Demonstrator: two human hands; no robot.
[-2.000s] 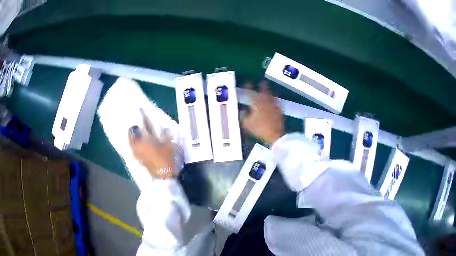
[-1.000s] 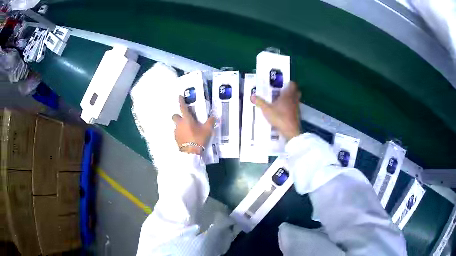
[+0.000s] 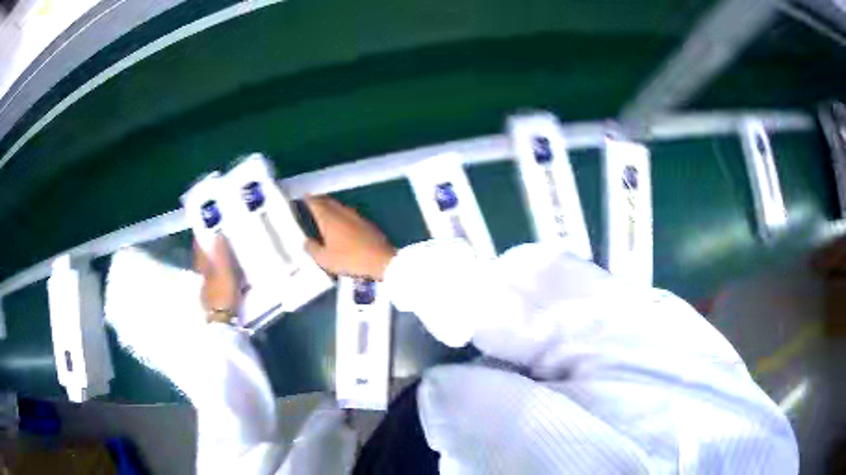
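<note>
Both my hands hold a bundle of white smartwatch retail boxes (image 3: 269,232) over the green bench, watch pictures facing up. My left hand (image 3: 220,278) grips its left side. My right hand (image 3: 348,239) is against its right side, fingertips partly hidden. The image is blurred, and how many boxes lie underneath cannot be told. One retail box (image 3: 364,348) lies at the near bench edge below my right hand. A whitish stack of bags (image 3: 148,297) lies left of my left hand, partly covered by my sleeve.
More retail boxes lie to the right, one (image 3: 448,199) near my right sleeve, others (image 3: 547,176) (image 3: 628,209) (image 3: 763,176) farther along. A plain white box stack (image 3: 70,329) lies at the left. A white edge strip (image 3: 371,173) borders the dark green conveyor beyond.
The view has swung to the right. The boxes that stood side by side are now gathered into one bundle between my hands. The slanted box at the conveyor edge no longer shows there.
</note>
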